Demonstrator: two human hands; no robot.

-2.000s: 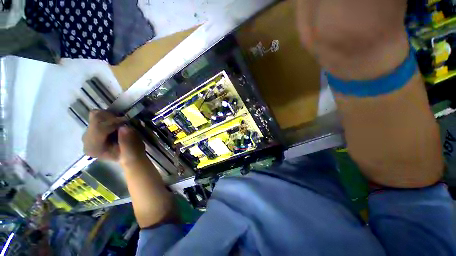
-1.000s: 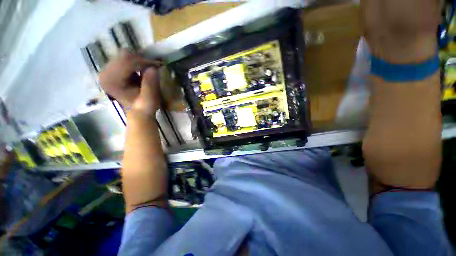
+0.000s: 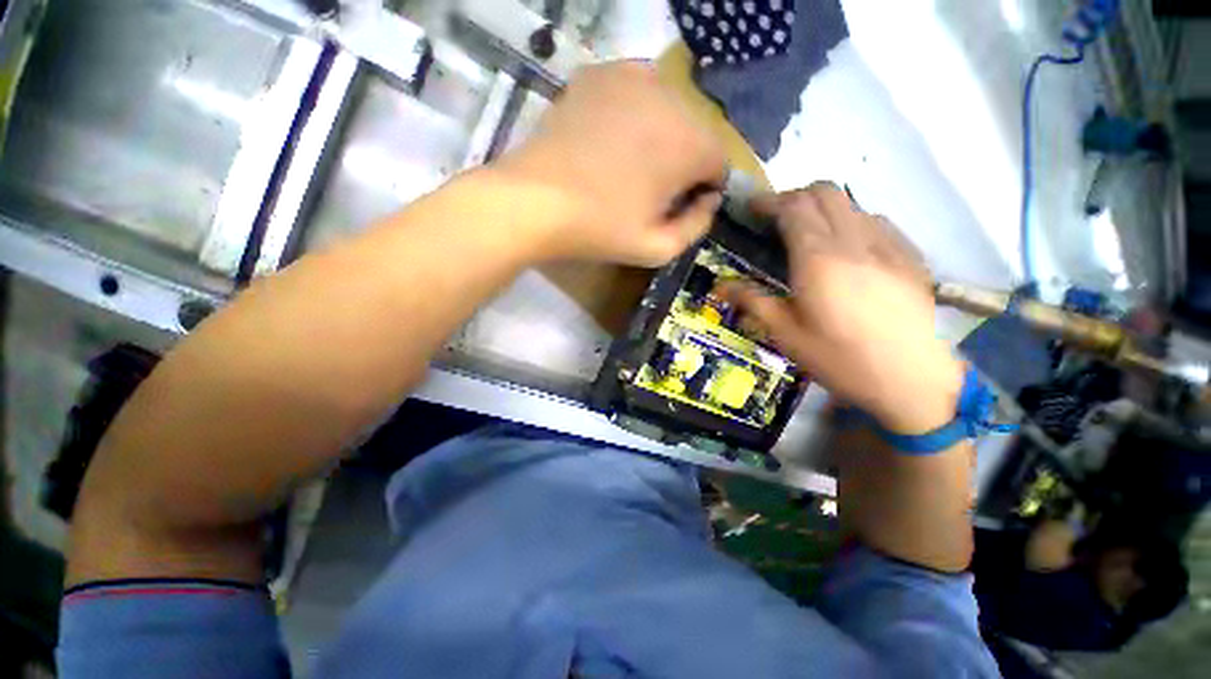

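Observation:
A black carrier fixture (image 3: 615, 385) lies tilted in view on the rail track, with a yellow-edged circuit board (image 3: 728, 387) inside it. My left hand (image 3: 638, 166) is curled at the fixture's far left corner; I cannot tell whether its fingers hold anything. My right hand (image 3: 857, 299), with a blue wrist strap (image 3: 946, 418), lies over the fixture's far right part. Its fingers are at the far rim and its thumb is apart over the board. The hands hide the upper part of the fixture and board.
Metal rails (image 3: 498, 398) border the track, with cross rails (image 3: 286, 159) at left. A tan cardboard sheet (image 3: 584, 285) lies beside the fixture. Dotted cloth (image 3: 744, 27) is at the back. A brass-brown tool (image 3: 1062, 322) and blue coiled hose (image 3: 1089, 20) are at right. A person (image 3: 1102, 570) is at lower right.
The view has swung left, showing more track. My right hand has come down from the upper right onto the fixture. My left hand has moved from the left side to the fixture's far corner.

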